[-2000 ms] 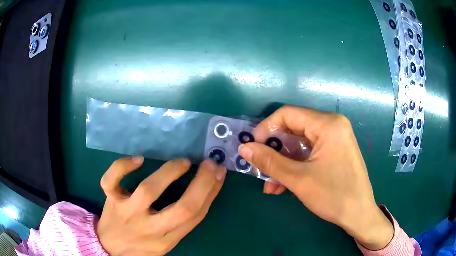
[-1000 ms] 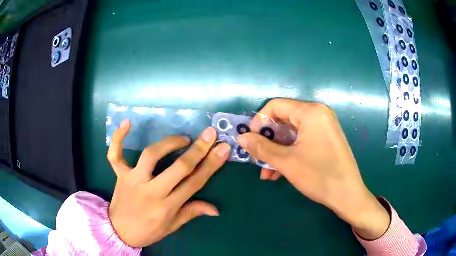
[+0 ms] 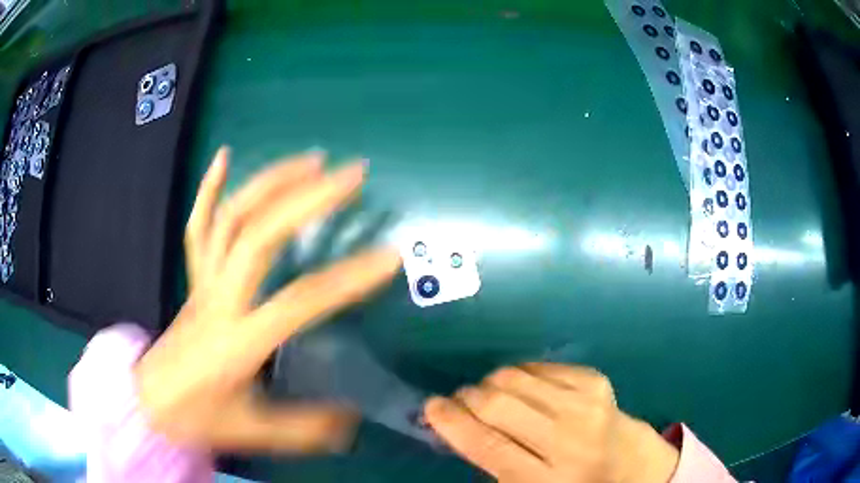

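A pale camera cover plate [image 3: 441,272] lies flat on the green surface between my hands, with a black ring at its lower left circle. My right hand [image 3: 547,424] is at the lower middle, its thumb and fingers pinching the end of a clear carrier film [image 3: 344,377]. The film stretches left, blurred, and passes partly under my left hand. My left hand [image 3: 255,321] is spread and motion-blurred left of the plate, fingers apart, holding nothing that shows.
A black divided tray [image 3: 113,179] stands at the left, with one plate [image 3: 156,94] in its near section and many plates [image 3: 28,151] heaped in the far one. Strips of black rings [image 3: 721,179] overlap at the right. A dark edge [image 3: 835,170] shows far right.
My right hand has moved down toward me with the film, off the plate. The plate lies uncovered. My left hand has let go of it and moved left and up, fingers spread.
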